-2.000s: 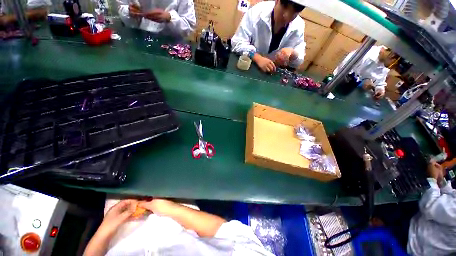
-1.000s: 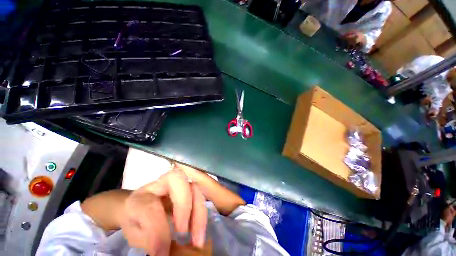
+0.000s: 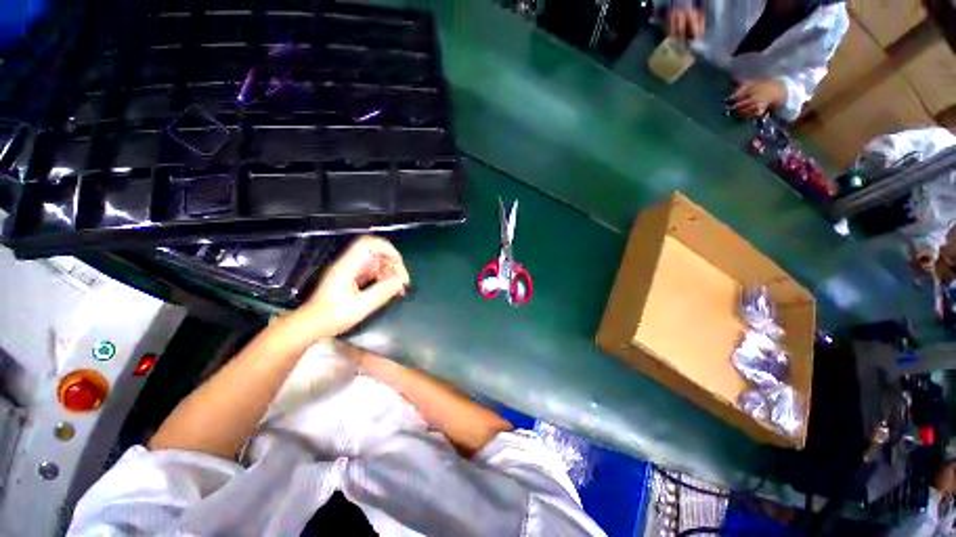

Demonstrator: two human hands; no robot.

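My left hand [image 3: 362,283] is at the bench's front edge, just right of the lower black trays, with its fingers curled. Nothing shows in it, but its grip is unclear. My right forearm [image 3: 435,404] reaches left across my lap, and my right hand is hidden behind my left forearm. Scissors [image 3: 506,275] with red loops lie on the green bench, blades slightly apart and pointing away. A black compartment tray [image 3: 283,147] lies at the left on other trays, with small purplish marks on it.
A shallow cardboard box [image 3: 687,304] at the right holds several shiny clear bags [image 3: 763,357]. A blue bin [image 3: 613,482] is below the bench edge. A machine panel with a red button [image 3: 82,390] is at lower left. People in white coats are across the bench [image 3: 556,126].
My left hand has moved forward from my lap to the bench edge. The orange piece that my hands held two seconds ago no longer shows. The view has turned and shifted.
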